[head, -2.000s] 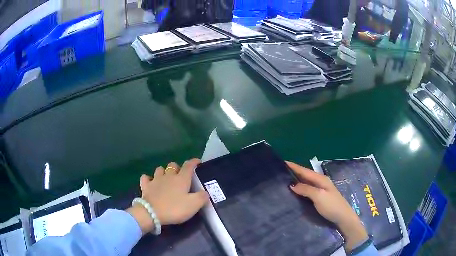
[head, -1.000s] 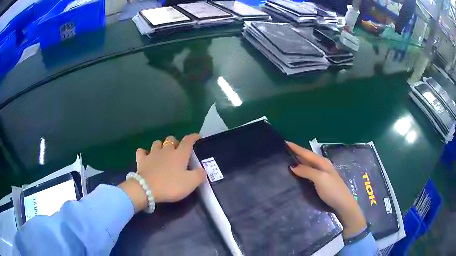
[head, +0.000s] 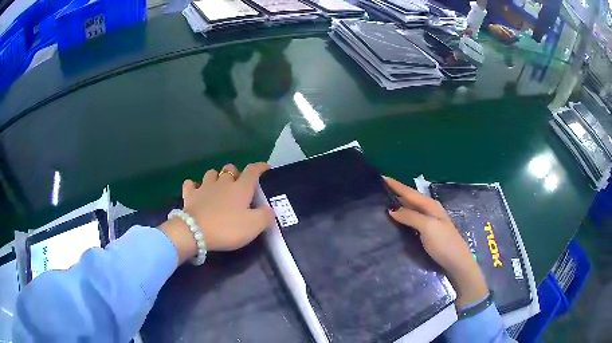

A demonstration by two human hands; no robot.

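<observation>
A dark tablet (head: 362, 248) with a barcode label (head: 284, 210) near its left edge lies on white sleeves in front of me. My right hand (head: 436, 231) grips its right edge, thumb on top, fingers along the side. My left hand (head: 225, 213) is at its upper left edge, fingertips and thumb against the edge, palm over another dark tablet (head: 221, 301) on the left. What the left fingers hold underneath is hidden. A white sleeve corner (head: 287, 147) sticks up behind the tablet.
A tablet with yellow lettering (head: 493, 268) lies at right on white sleeves. A tablet with a white screen (head: 64, 246) is at left. Tablet stacks (head: 389, 57) stand at the far side of the green table (head: 201, 120), another stack (head: 582, 144) at far right. Blue crates (head: 100, 30) stand beyond.
The view has tilted down, so the tablets and hands appear higher in the picture. Both hands keep about the same place on the tablet.
</observation>
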